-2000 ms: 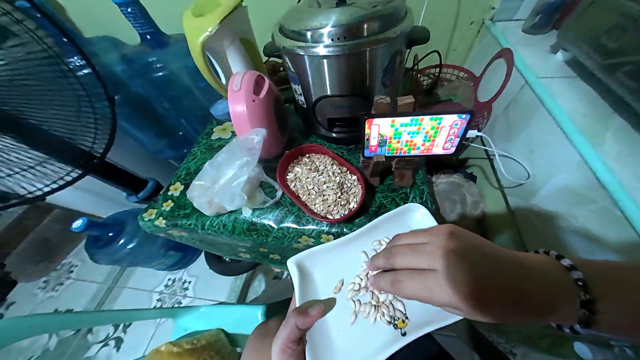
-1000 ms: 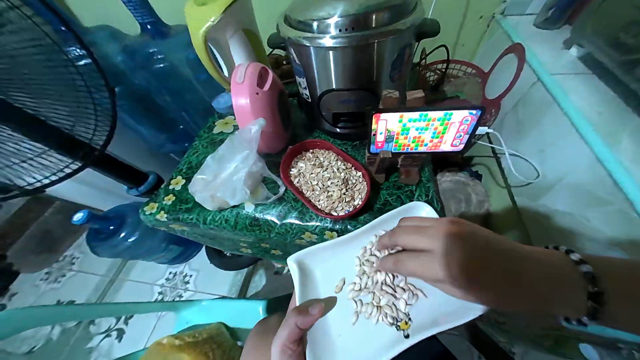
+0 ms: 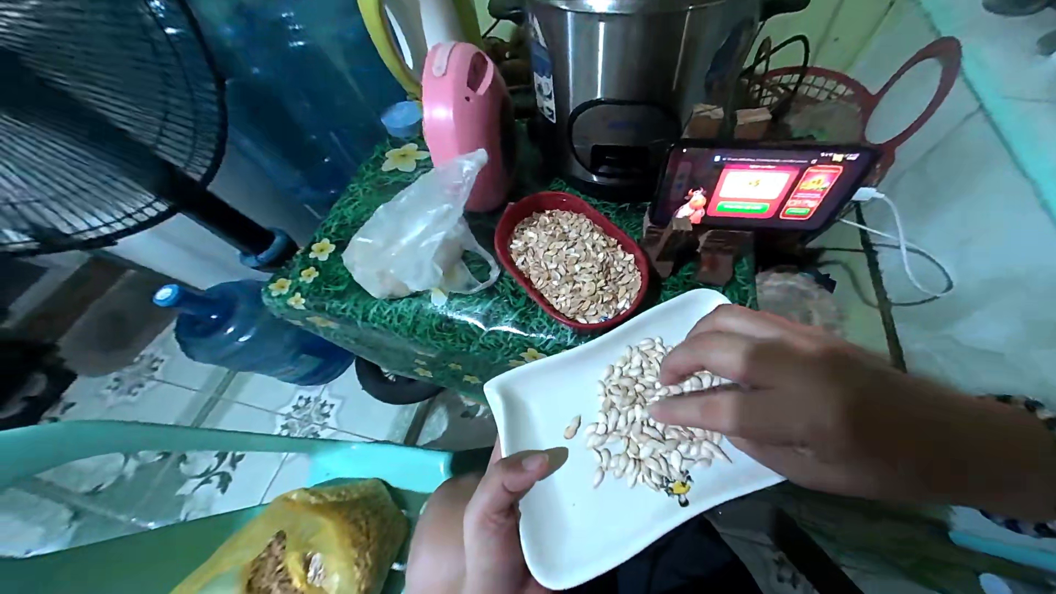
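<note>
My left hand (image 3: 499,516) grips the lower left edge of a white ceramic plate (image 3: 561,511), its thumb on the rim. Pale seeds (image 3: 635,412) lie heaped on the plate, with one browner seed (image 3: 572,426) apart on the left. My right hand (image 3: 759,396) is over the heap, fingers bent and touching the seeds; whether a seed is between its fingertips is hidden. Just beyond the plate, a red bowl (image 3: 505,235) holds many seed shells (image 3: 577,264).
A crumpled clear plastic bag (image 3: 412,231), pink container (image 3: 466,124), rice cooker (image 3: 635,82) and propped phone (image 3: 763,188) stand on the green tablecloth (image 3: 371,322). A fan (image 3: 107,124) is at left, a blue water jug (image 3: 256,330) below, a yellow bag (image 3: 330,528) at lower left.
My right hand stays over the seeds, its fingers shifting among them. The pale seeds are spread a little differently. The phone screen has changed from a colored grid to another picture.
</note>
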